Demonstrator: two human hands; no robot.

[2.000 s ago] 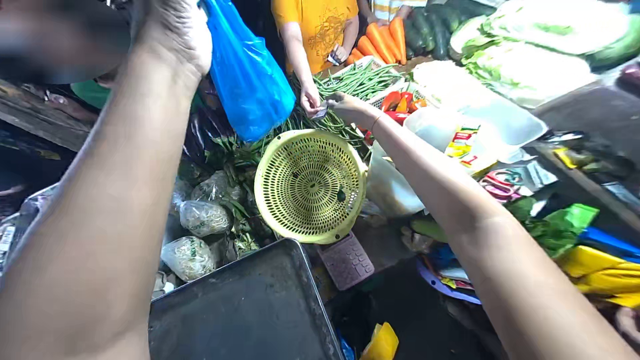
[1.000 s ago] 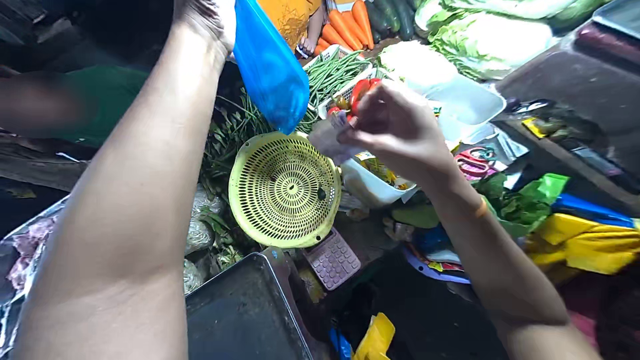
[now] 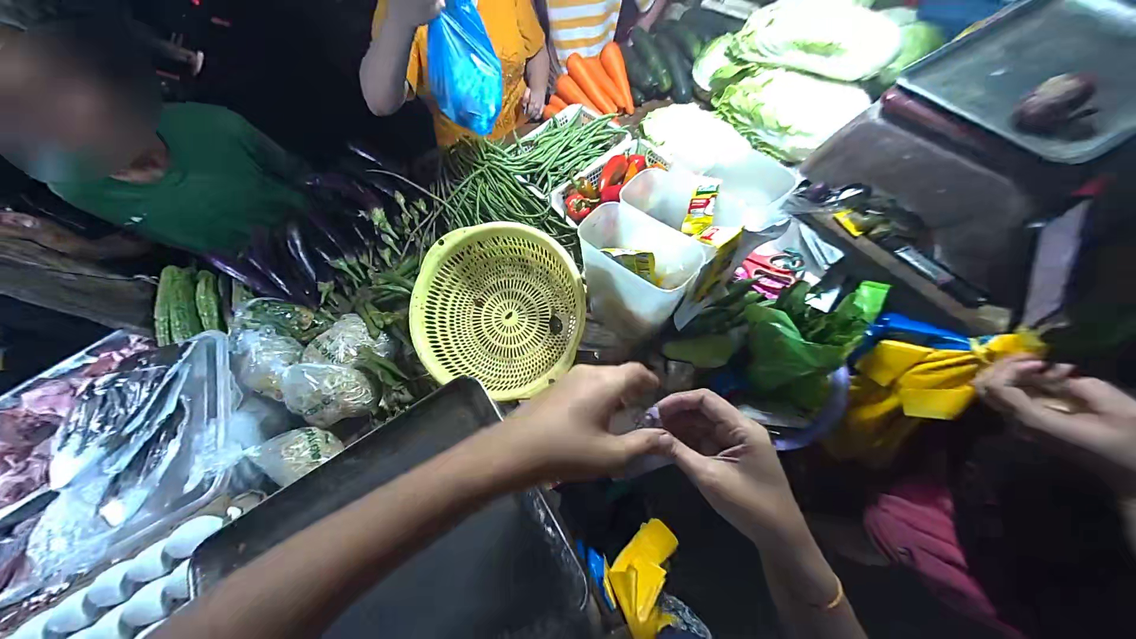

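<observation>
Low in the middle, my left hand (image 3: 595, 417) and my right hand (image 3: 732, 466) meet fingertip to fingertip, holding a small piece of folded paper or banknote (image 3: 646, 448) that the fingers mostly hide. Just above my left hand lies an empty yellow plastic colander (image 3: 499, 311). A black tray (image 3: 435, 559) extends below my left forearm. The blue plastic bag (image 3: 466, 71) now hangs from the hand of a person in an orange shirt, across the vegetables.
Green beans (image 3: 568, 151), red peppers (image 3: 612, 177) and white plastic containers (image 3: 630, 275) stand beyond the colander. Bagged sprouts (image 3: 328, 390) and eggs (image 3: 151, 568) are at the left. At the right, another person's hand (image 3: 1056, 399) touches a yellow bag (image 3: 923, 373). Cabbages (image 3: 790, 106) lie at the back.
The blue bag, held up by my left hand earlier, is now in the other person's hand. My left hand has come down to my right hand, which has drawn back from the peppers.
</observation>
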